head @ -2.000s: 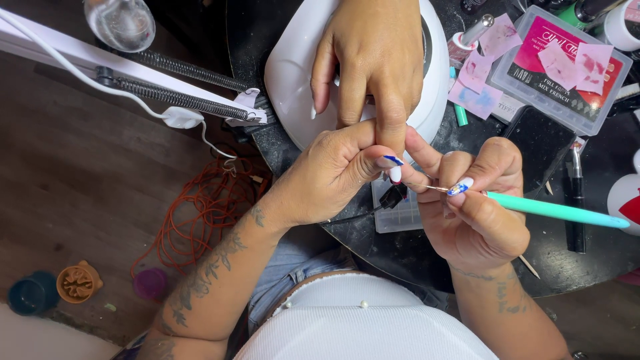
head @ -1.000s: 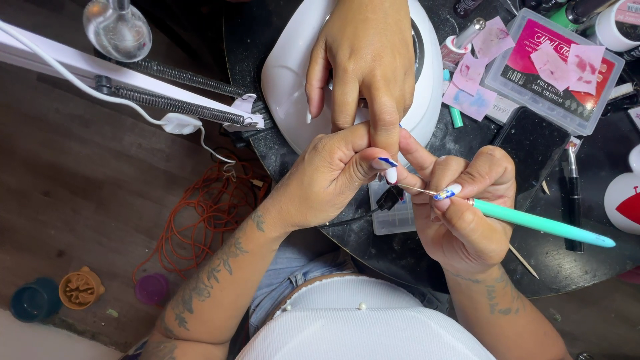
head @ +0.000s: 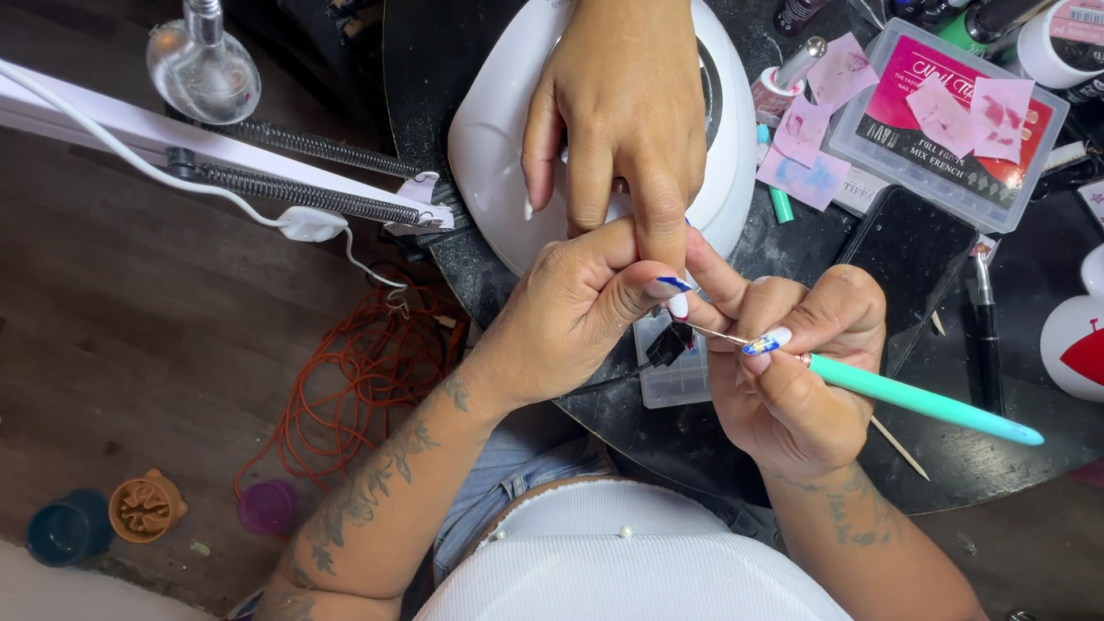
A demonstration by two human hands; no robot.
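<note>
My left hand (head: pixel 576 312) grips a finger of another person's hand (head: pixel 634 112), which rests palm down on a white nail lamp (head: pixel 496 147). That finger carries a white nail (head: pixel 678 305) with dark red at its tip. Between the thumb and fingers of my right hand (head: pixel 798 371) is a thin nail-art brush with a turquoise handle (head: pixel 923 401). Its fine tip reaches the tip of the white nail; whether it touches cannot be told. Below the nail lie a black clip-like piece (head: pixel 669 344) on a cable and a clear plastic case (head: pixel 675 390).
On the black table (head: pixel 724 466) are a nail-tip box (head: pixel 957 112) under pink paper pieces (head: pixel 841 71), a polish bottle (head: pixel 774 90), a black phone (head: pixel 910 246), a wooden stick (head: pixel 900 448) and a black-handled tool (head: pixel 986 345). A white lamp arm (head: pixel 293 168) stands left, above an orange cord (head: pixel 362 379).
The brush tip has moved left, closer to the end of the white nail. Both my hands keep their holds, and the other person's hand stays on the lamp.
</note>
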